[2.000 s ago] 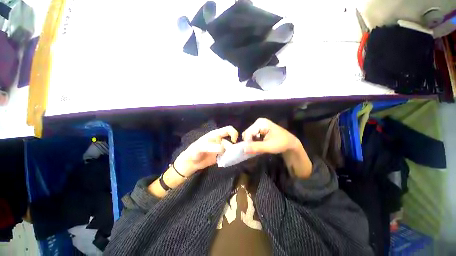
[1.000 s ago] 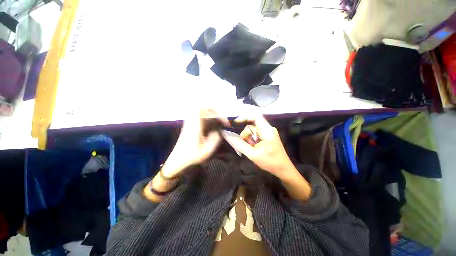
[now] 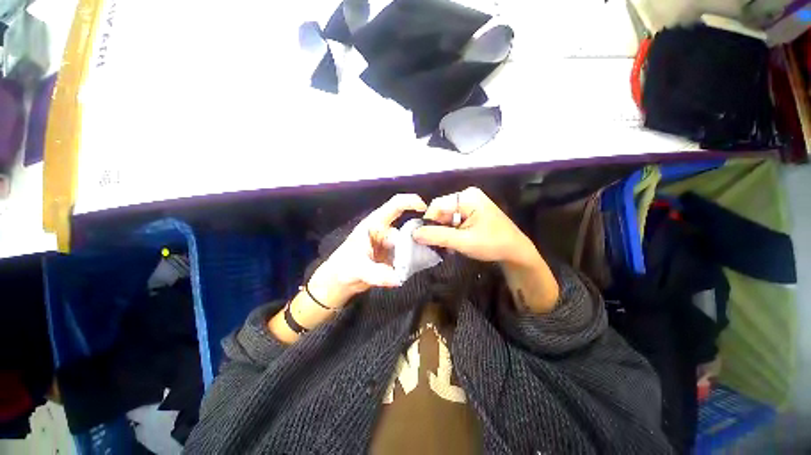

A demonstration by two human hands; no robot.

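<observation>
A small fabric piece (image 3: pixel 414 257), pale grey-white with a black part at its top, is held over my lap just below the table's front edge. My left hand (image 3: pixel 369 251) grips its left side, with two dark bands on the wrist. My right hand (image 3: pixel 477 227) pinches its upper right edge, and a ring shows on one finger. The fingertips of both hands nearly meet at the black part. Fingers hide some of the piece. Several black and pale grey pieces (image 3: pixel 418 55) lie loosely piled on the white table (image 3: pixel 213 107).
A neat black fabric stack (image 3: pixel 707 84) with a red handle (image 3: pixel 638 73) beside it lies at the table's right. Yellow tape (image 3: pixel 64 147) runs along the left edge. Blue crates (image 3: pixel 197 293) holding cloth stand below at left, others at right (image 3: pixel 633 222).
Both hands were blurred and apart around the piece one second ago; now they hold it close together, with its pale side and a black part showing. The camera view has shifted slightly.
</observation>
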